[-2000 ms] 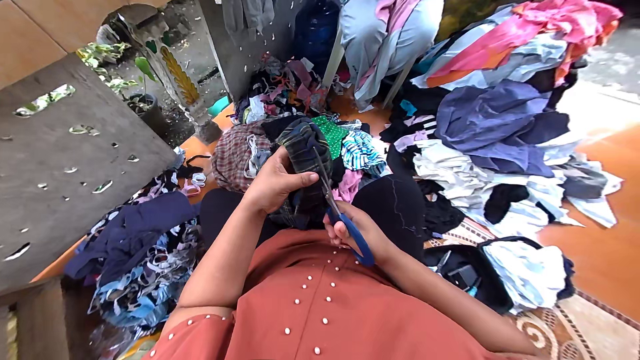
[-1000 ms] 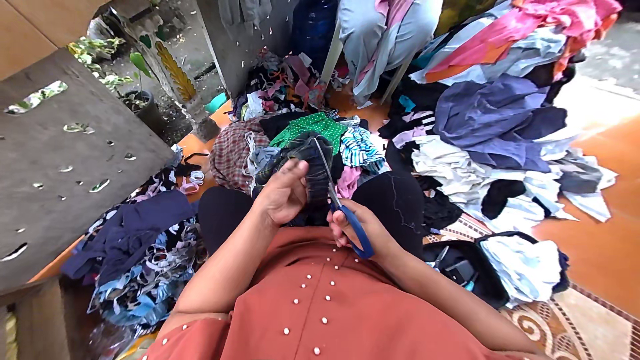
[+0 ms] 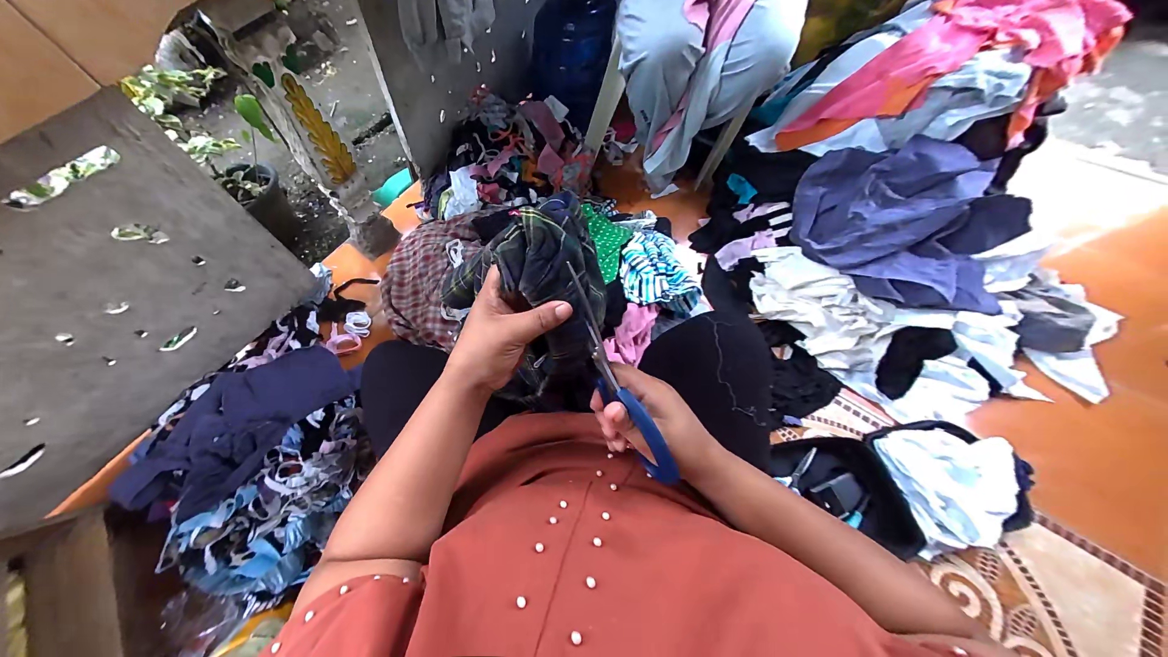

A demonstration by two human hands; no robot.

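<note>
My left hand (image 3: 502,338) grips a dark plaid cloth (image 3: 538,251), which hangs in folds over my lap. In my right hand (image 3: 652,420) is a pair of scissors with blue handles (image 3: 650,436); the blades point up and away from me, along the right side of the cloth. Whether the blades touch the cloth I cannot tell. Just beyond lie a red checked cloth (image 3: 415,283), a green dotted cloth (image 3: 606,242) and a blue-and-white striped cloth (image 3: 655,269). A pink cloth (image 3: 631,334) lies by my right knee.
White cloth pieces (image 3: 821,301) and a purple-blue cloth (image 3: 890,214) are heaped at the right. A black bag (image 3: 876,511) holding small tools sits near my right forearm. Navy cloth (image 3: 237,420) and scraps lie at the left. A person sits on a chair (image 3: 607,100) ahead.
The plaid cloth has been turned and spread, and more of it shows above my left hand. My right hand still holds the scissors near the same spot.
</note>
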